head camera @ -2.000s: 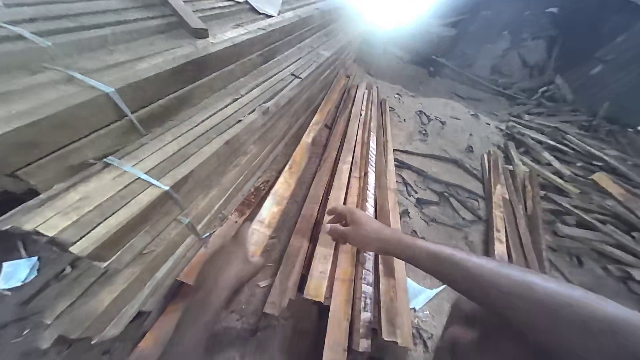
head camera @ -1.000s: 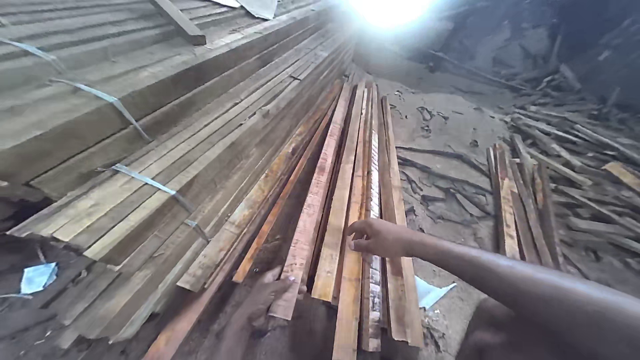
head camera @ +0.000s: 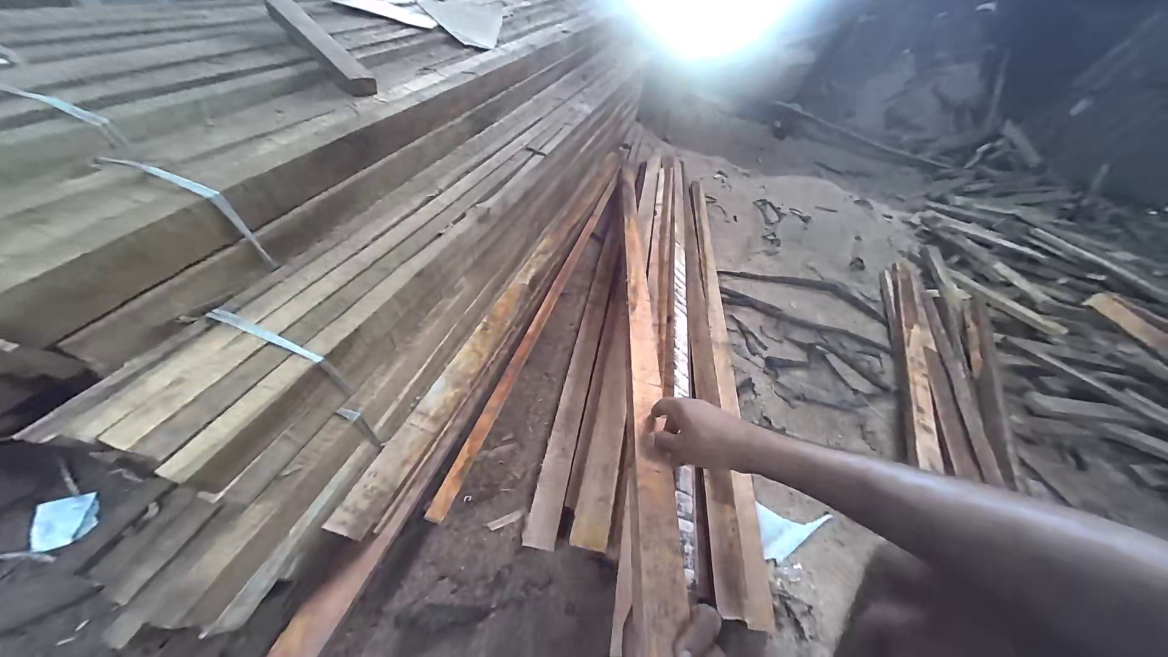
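Observation:
A long reddish-brown wooden plank [head camera: 652, 511] lies uppermost on a row of narrow planks running away from me. At its near end, low in the view, my left hand [head camera: 699, 630] grips its right edge; only some fingers show. Higher up, my right hand [head camera: 701, 433] has curled fingers against the same plank's right edge; whether they close on it is unclear. Just right of that plank runs a strip with whitish marks [head camera: 683, 497], partly covered by my right hand. Two brown planks [head camera: 598, 484] lie to the left, and a thin orange-brown strip [head camera: 484, 420] lies further left.
Stacked timber [head camera: 301, 365] bound with pale straps [head camera: 265, 334] fills the left side. A short wood block [head camera: 324, 50] lies on top. To the right are a small bundle of planks [head camera: 922, 383] and scattered offcuts [head camera: 1086, 365] on dusty ground. A bright light glares at the top.
My left hand has moved right, from a plank further left to the near end of the plank by my right hand. The planks there have shifted, leaving a wider gap on the left.

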